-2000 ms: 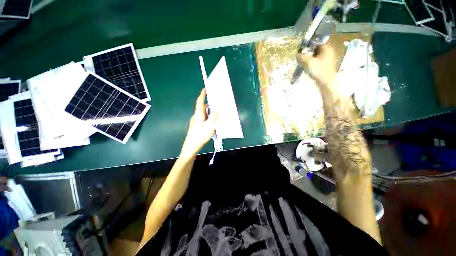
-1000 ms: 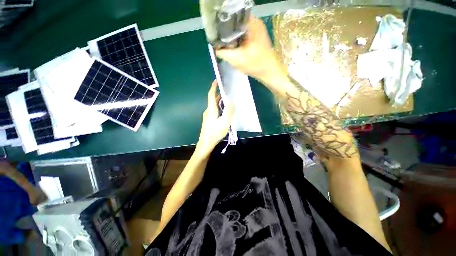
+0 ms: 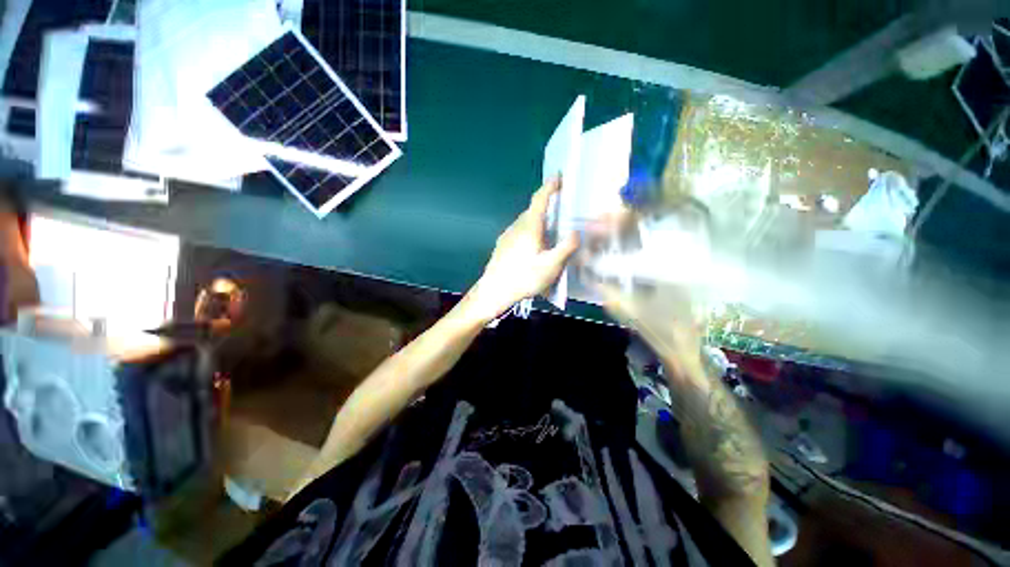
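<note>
My left hand (image 3: 532,249) holds two white sheet-like pieces upright in a V: a left one (image 3: 565,161) and a right one (image 3: 605,166). Whether one is a solar panel's reverse cannot be told. A thin white lead (image 3: 518,316) hangs below the hand. My right hand (image 3: 620,260) is blurred, just right of the V's lower part, gripping the blurred glue gun (image 3: 665,238), which has a blue part at its upper left. The gun hides part of the hand and of the board.
A glue-smeared tan board (image 3: 792,144) lies right, with a crumpled white rag (image 3: 883,210). A blurred pale hose (image 3: 842,305) crosses the right side. Solar panels (image 3: 305,122) and white backs lie overlapping at left. A silver-grey machine (image 3: 69,404) stands below left.
The glue gun and my right hand have moved from the V's top down to its lower right side. The hose now sweeps across the right. The camera view has shifted and turned.
</note>
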